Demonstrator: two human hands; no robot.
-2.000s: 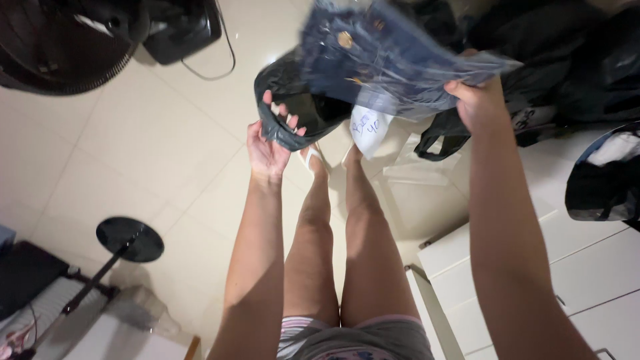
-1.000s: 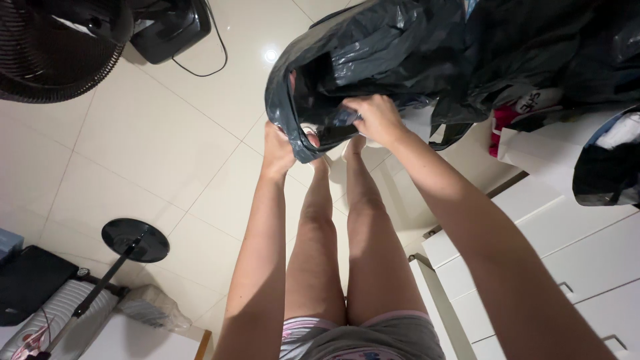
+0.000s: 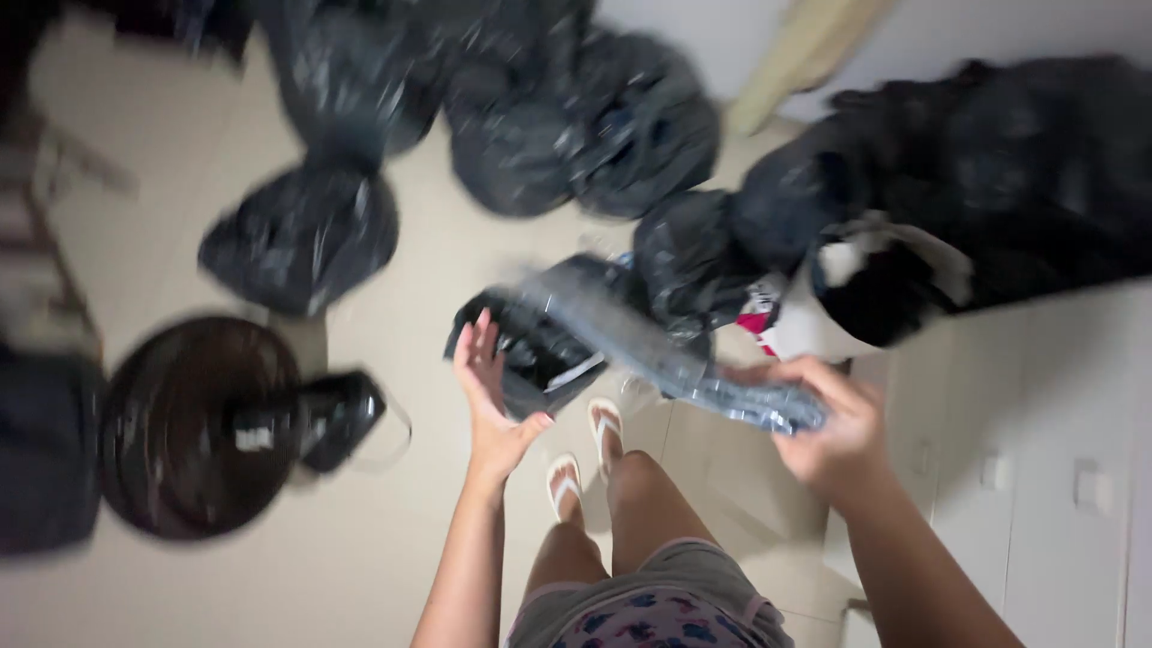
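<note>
My right hand (image 3: 832, 423) grips one end of a flat, clear plastic-wrapped bluish package (image 3: 666, 360), which is blurred and slants up to the left. Its far end is over an open black plastic bag (image 3: 540, 382) on the floor. My left hand (image 3: 495, 396) is at the near left side of that bag, fingers spread and palm turned up, with nothing in it. Whether it touches the bag rim cannot be told. Something white shows inside the bag.
Several full black plastic bags (image 3: 306, 234) lie on the tiled floor ahead and right. A black fan (image 3: 202, 427) is at left. White drawers (image 3: 1044, 450) line the right side, beside an open bag with white and black contents (image 3: 886, 288). My sandalled feet are below.
The view has swung to show more of the floor and bags. My right hand, empty-looking at the black bag a second ago, now holds a wrapped package; my left hand has let go of the bag's gathered rim.
</note>
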